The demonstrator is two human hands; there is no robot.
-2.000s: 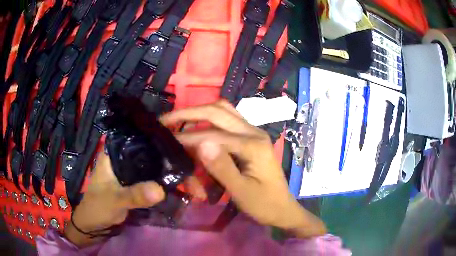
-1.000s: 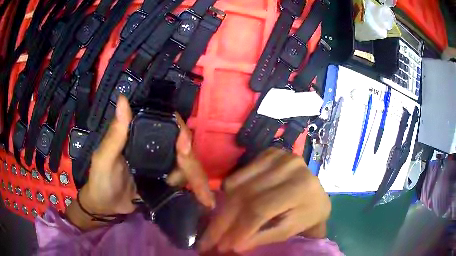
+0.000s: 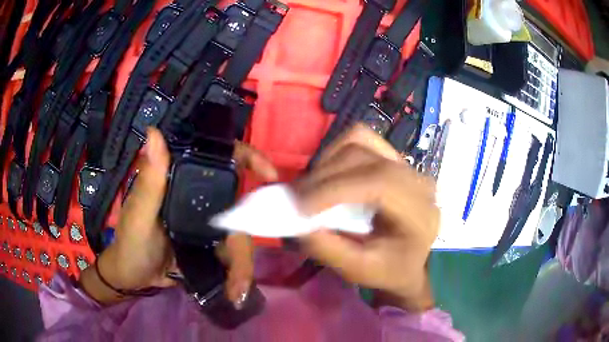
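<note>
My left hand [image 3: 137, 227] holds a black smartwatch [image 3: 200, 194], its case back with small shiny dots facing up. Its strap hangs down towards my sleeve, and a dark glossy piece lies below it near my fingers. My right hand [image 3: 374, 214] is blurred and pinches a white cloth [image 3: 267, 212], whose tip reaches the lower right of the case back. Whether it touches the case is hard to tell. Many black watches lie in a red tray [image 3: 292, 113] beyond my hands.
A clipboard [image 3: 461, 227] with a white form and blue pens [image 3: 477, 167] is to the right, a loose black strap [image 3: 527, 194] on it. A calculator [image 3: 539, 80], whitish bottle [image 3: 501, 20] and pale box [image 3: 581, 133] stand beyond. Another person's sleeve [image 3: 584, 244] shows at far right.
My right hand has taken the white cloth from the watches by the clipboard and brought it to the held watch. My left hand earlier held dark glossy watches bunched; the case back now faces up.
</note>
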